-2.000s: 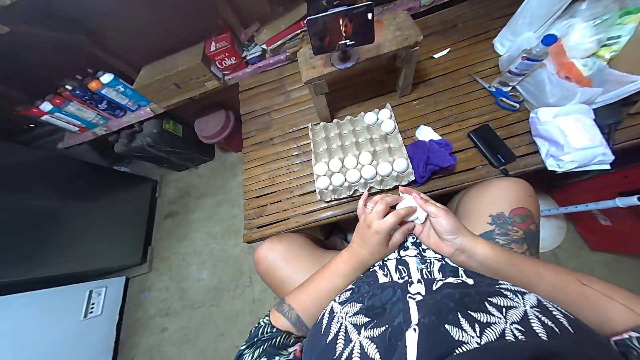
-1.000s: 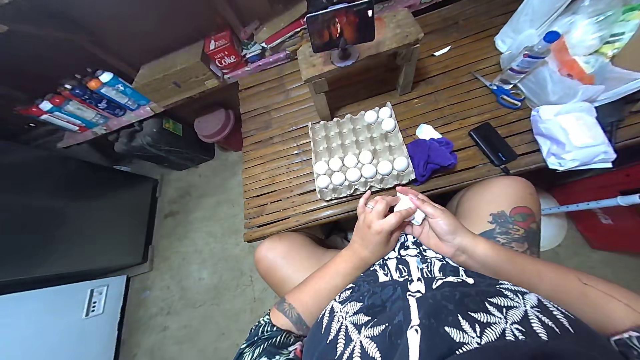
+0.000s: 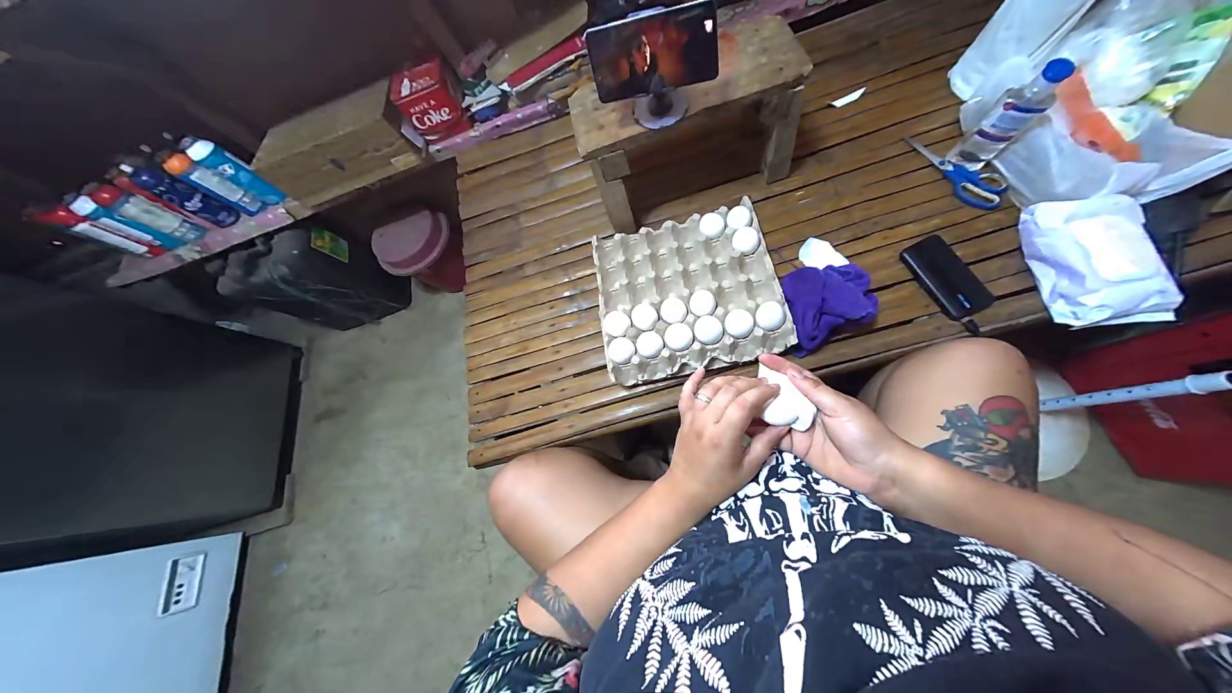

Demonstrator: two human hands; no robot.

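Above my lap, my left hand (image 3: 717, 433) and my right hand (image 3: 842, 428) meet around a white egg (image 3: 780, 412) and a white wipe or cloth (image 3: 801, 402). The left fingers press on the egg, while the right hand cups it with the wipe. Just beyond them, a grey pulp egg tray (image 3: 664, 269) lies on the bamboo-slat table (image 3: 529, 279). White eggs fill much of its two near rows, and several more sit at its far right corner. A crumpled purple cloth (image 3: 830, 300) touches the tray's right side, with a white crumpled piece (image 3: 822, 253) behind it.
A phone (image 3: 653, 50) stands on a small wooden bench (image 3: 741, 82) behind the tray. To the right lie a black power bank (image 3: 946, 276), blue-handled scissors (image 3: 970, 185), a clear bottle (image 3: 1011, 114), a white packet (image 3: 1100, 260) and plastic bags (image 3: 1068, 154). Spray cans (image 3: 226, 173) stand at left.
My hands stay together above my lap, with small shifts of the fingers and the white wipe around the egg. The tray and the things on the table have not plainly moved.
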